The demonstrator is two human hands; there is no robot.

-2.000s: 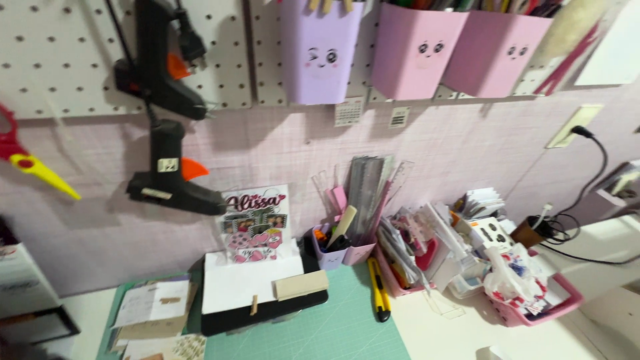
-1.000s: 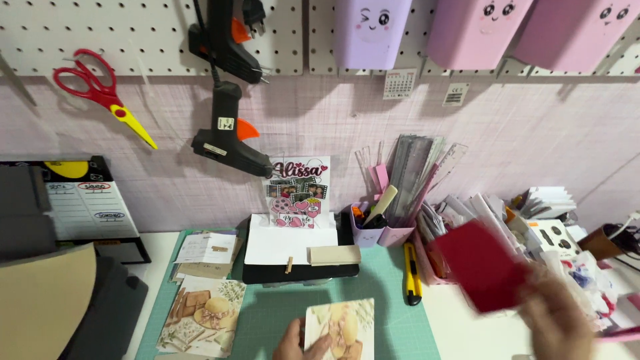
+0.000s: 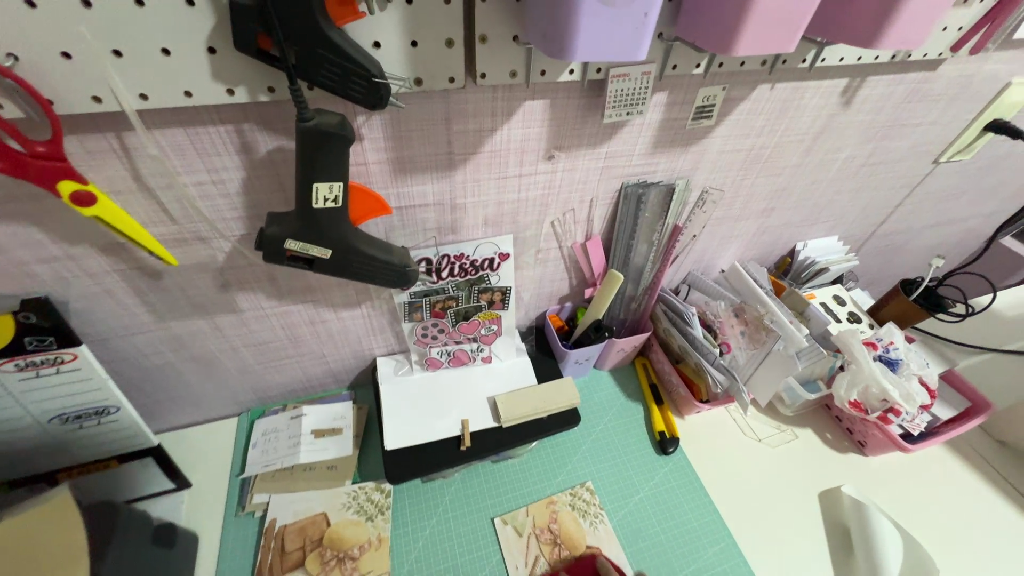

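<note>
At the bottom edge, only fingertips of what appears to be my right hand [image 3: 610,565] show, at a red flat piece [image 3: 578,567]. That piece overlaps the lower part of a card printed with a straw hat and leaves [image 3: 552,524], lying on the green cutting mat [image 3: 448,512]. My left hand cannot be made out. A second card with a hat and brown bags [image 3: 324,532] lies on the mat's left side, below a stack of papers with handwriting [image 3: 300,436].
A yellow-and-black utility knife [image 3: 658,406] lies near the mat's right edge. Behind are a black tray [image 3: 480,448] with white paper, a purple pen cup [image 3: 574,358], rulers and pink baskets [image 3: 952,416]. A glue gun [image 3: 320,216] and scissors [image 3: 88,192] hang above.
The red piece, held up at the right one second ago, is now low over the hat card. My left hand, seen then on that card, no longer shows clearly. The view has shifted.
</note>
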